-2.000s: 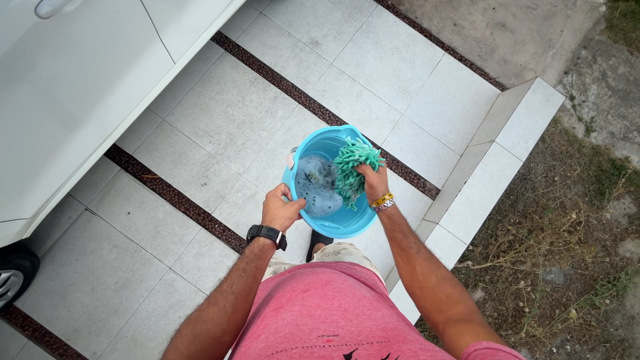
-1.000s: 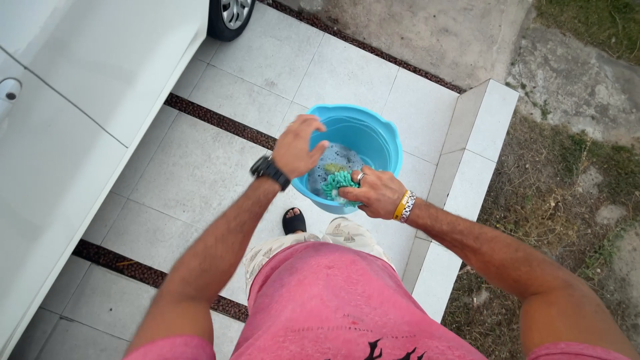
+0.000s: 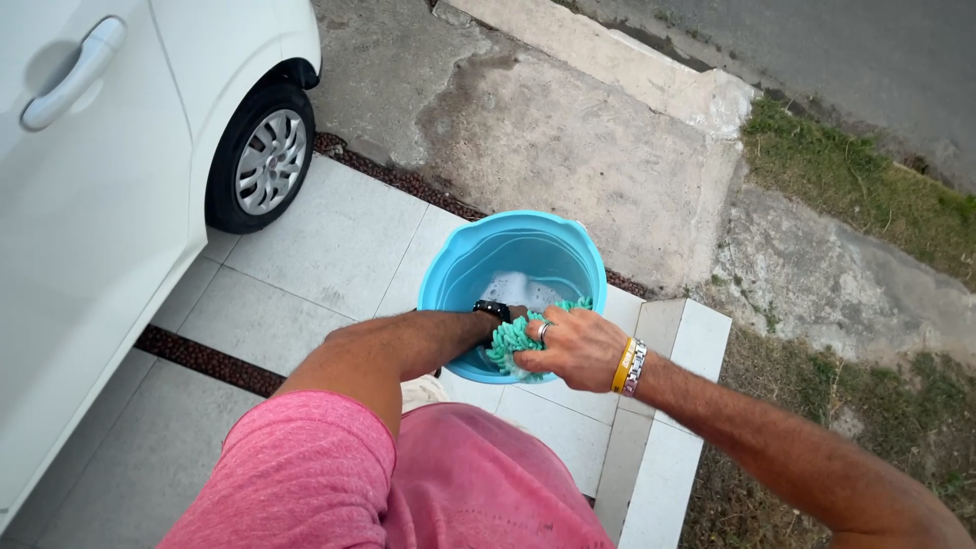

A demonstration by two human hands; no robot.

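Observation:
A light blue plastic basin (image 3: 435,293) holds soapy water with white suds (image 3: 518,290). My right hand (image 3: 576,347), with a ring and wristbands, grips a green chenille wash mitt (image 3: 509,347) over the basin's near right side. My left hand (image 3: 518,313), a black watch at its wrist, reaches down inside the basin beside the mitt. Most of it is hidden behind the mitt and my right hand, so whether its fingers hold anything does not show.
A white car with a door handle (image 3: 75,75) and a front or rear wheel (image 3: 271,156) stands at the left. Pale floor tiles (image 3: 320,221) lie below, crossed by pebble strips. A low tiled curb (image 3: 679,427) runs at the right, with dry grass beyond.
My left hand has gone from above the basin's left side down into it. My right hand has raised the green mitt toward the rim. The view has shifted toward the street.

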